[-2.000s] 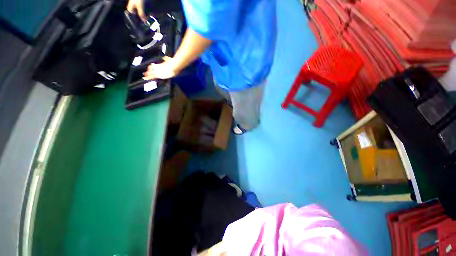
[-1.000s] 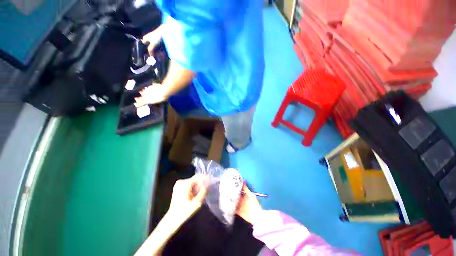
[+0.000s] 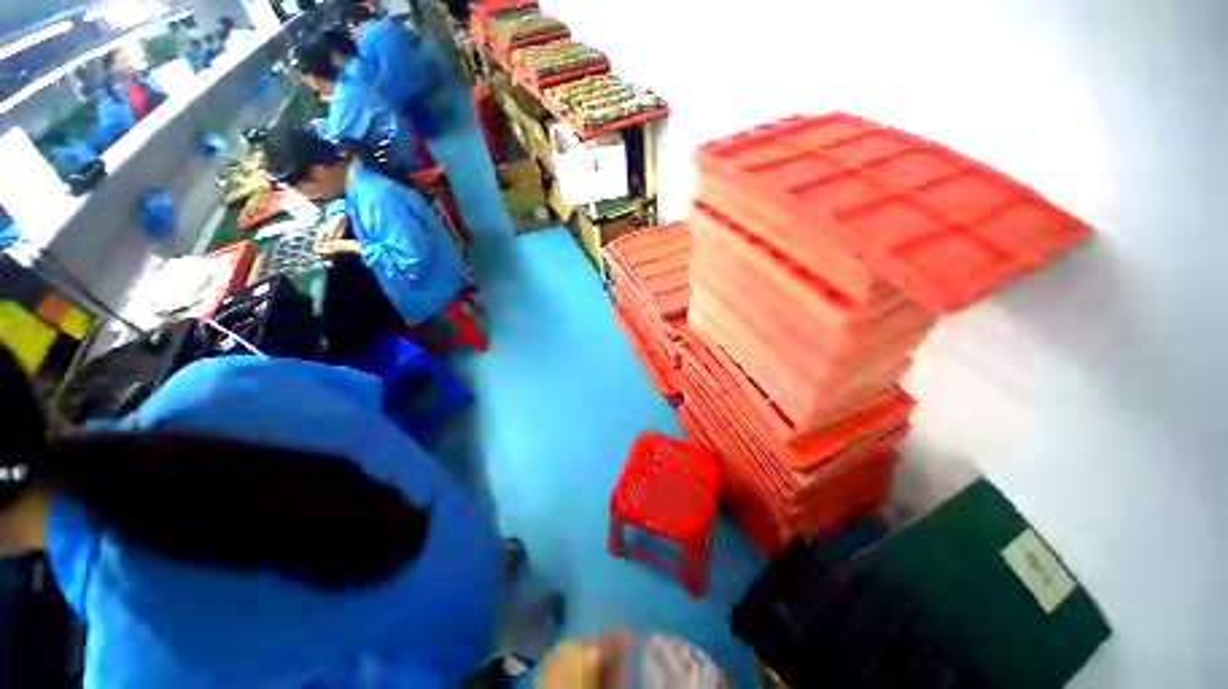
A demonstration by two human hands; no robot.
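Note:
At the bottom edge, a blurred bit of a hand, by its place my left hand (image 3: pixel 587 662), shows cut off by the frame. Just right of it is a whitish, crinkled shape (image 3: pixel 677 662) that looks like the clear plastic bag with pale contents, also cut off. They appear side by side; whether the fingers grip the bag cannot be told. My right hand is not in view.
A person in a blue smock (image 3: pixel 290 525) is close at the left. A red stool (image 3: pixel 669 501) stands on the blue floor before stacked orange-red foam trays (image 3: pixel 808 316). A dark green board (image 3: pixel 970 592) is at lower right. Seated workers line the bench beyond.
The view has swung up and right, down the aisle. The bag and my hands, in full view a second ago, are now mostly below the frame. The green bench top has left view.

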